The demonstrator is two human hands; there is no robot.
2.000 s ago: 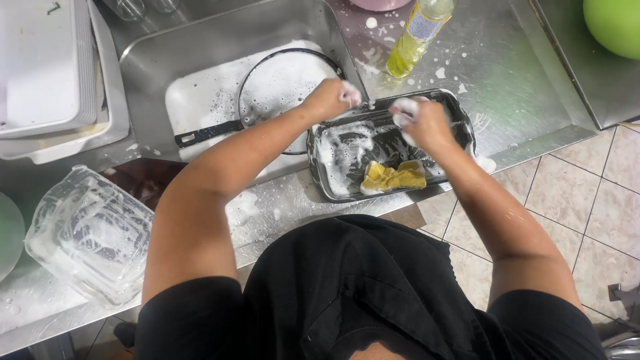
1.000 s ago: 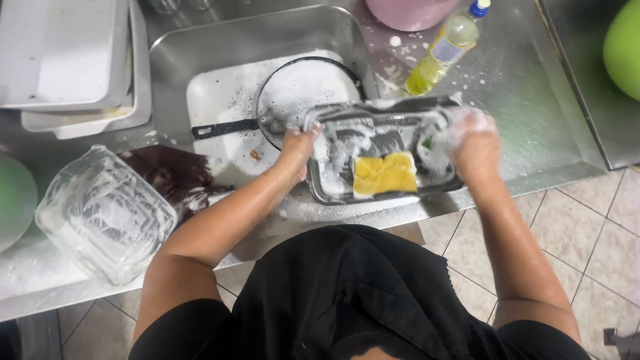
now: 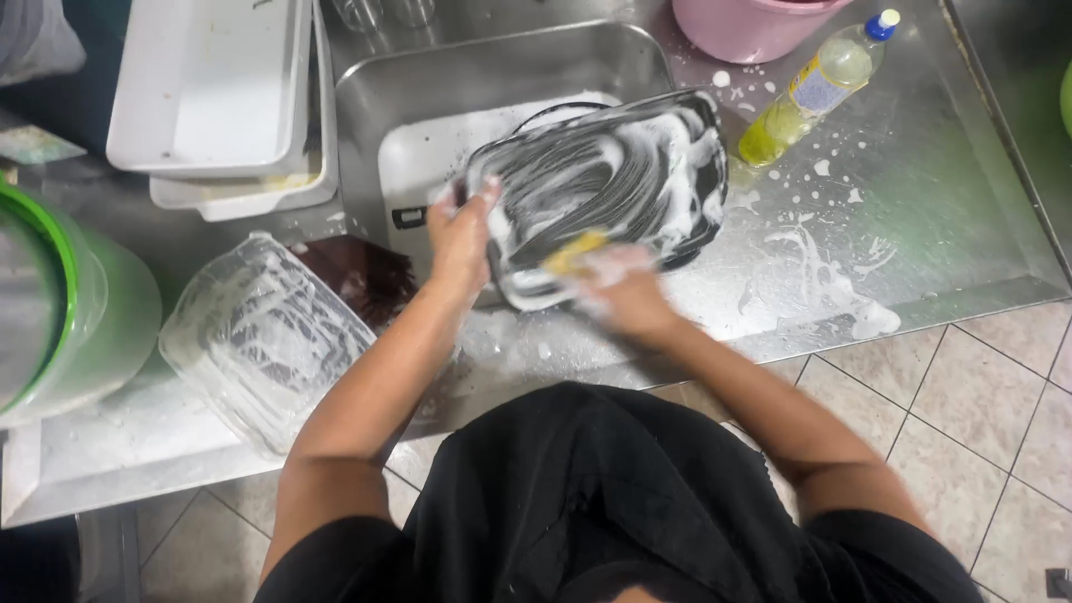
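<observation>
My left hand [image 3: 462, 234] grips the left end of a dark rectangular baking dish [image 3: 620, 159], which is tilted over the sink's front right part. White suds streak the face turned to me. My right hand [image 3: 624, 285], blurred, holds a yellow sponge [image 3: 578, 251] against the dish's lower edge. Behind the dish, in the metal sink [image 3: 494, 59], lies a white basin [image 3: 419, 159] with suds in it. The black handle [image 3: 409, 218] and part of the round rim of a pan show there; the dish hides the rest.
A soapy clear plastic container [image 3: 268, 335] lies left of the sink, near a green-rimmed bucket [image 3: 109, 301]. White trays [image 3: 209, 84] are stacked behind. A pink bucket [image 3: 754, 25] and a bottle of yellow-green liquid [image 3: 808, 92] stand at the back right; suds [image 3: 871, 318] spot the metal counter.
The dish has been lifted and tilted over the sink, covering much of the pan. The sponge, lying in the dish before, is now in my right hand. My left hand has stayed at the dish's left end since one second ago.
</observation>
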